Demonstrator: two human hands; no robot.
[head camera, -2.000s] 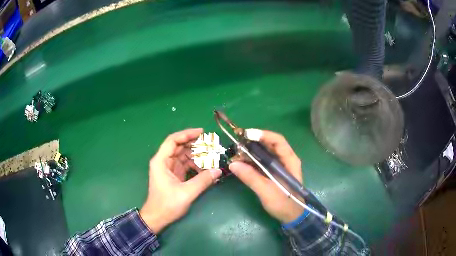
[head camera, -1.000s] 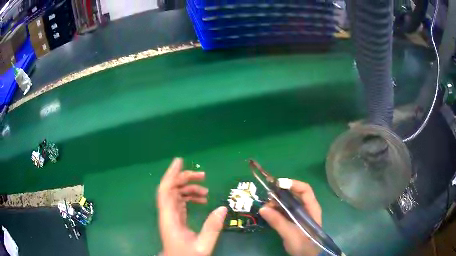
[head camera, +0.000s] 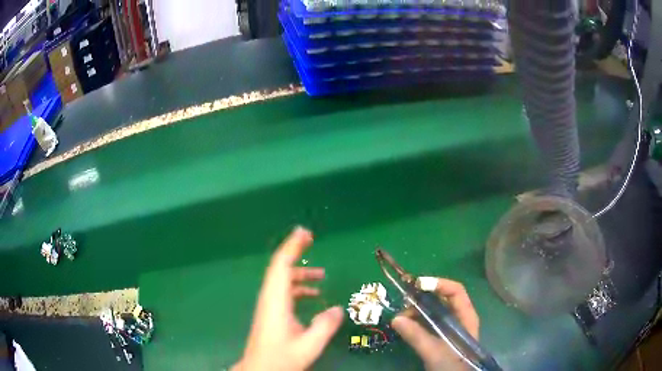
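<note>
A white plastic housing (head camera: 367, 303) with brass-coloured strips is at the lower middle, between my hands. A small circuit board (head camera: 369, 340) with a yellow component and a red wire is just below it. My left hand (head camera: 290, 311) is empty, fingers apart, left of the housing. My right hand (head camera: 438, 322) holds a black soldering iron (head camera: 437, 321) with a pale tube along it, its brown tip pointing up and left. The thumb of my right hand is near the housing's right side; whether it grips a wire there is unclear.
A cloudy fume funnel (head camera: 544, 255) hangs at right under a grey ribbed hose (head camera: 546, 94). Stacked blue trays (head camera: 395, 54) stand across the belt. One unit (head camera: 58, 248) is on the belt at left; several parts (head camera: 128, 327) lie below it. A scrap tray (head camera: 597, 303) is beside the funnel.
My left hand has let go of the housing and opened to its left. The view has tilted up, bringing the blue trays in. The board now shows below the housing. The iron stays in my right hand.
</note>
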